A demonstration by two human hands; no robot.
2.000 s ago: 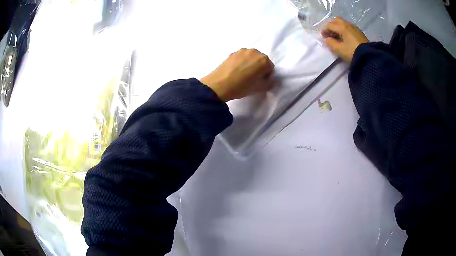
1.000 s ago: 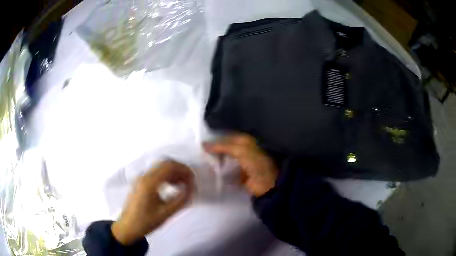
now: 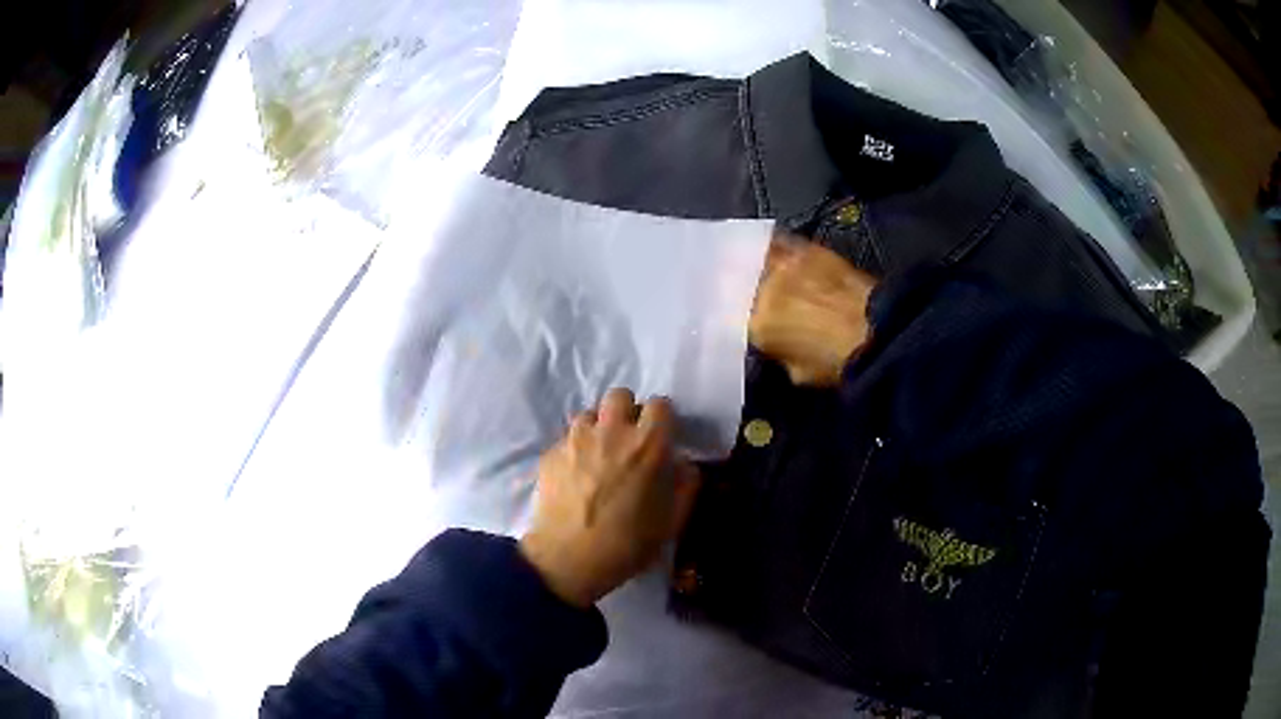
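Observation:
A dark grey denim jacket [image 3: 639,134] lies folded in front of me, collar at the top, with a yellowish winged emblem and "BOY" on its chest. A white paper sheet [image 3: 604,281] lies over the jacket's left part. My left hand [image 3: 604,492] is on the sheet's lower edge, fingers bent; its fingertips are partly hidden. My right hand [image 3: 812,312] is at the sheet's right edge, near the button front, slightly blurred; its fingertips are hidden, and the sheet's edge seems to be between them.
Shiny clear bags with yellow print [image 3: 316,113] lie at the upper left. Bagged dark garments [image 3: 148,120] lie at the far left. More dark items under clear plastic [image 3: 1110,183] lie at the upper right along the table's rounded edge. Bright glare covers the left side.
The jacket now lies centrally before me, and the paper sheet covers its left part. Both hands have moved from the white sheets beside the jacket onto it. The hang tag no longer shows.

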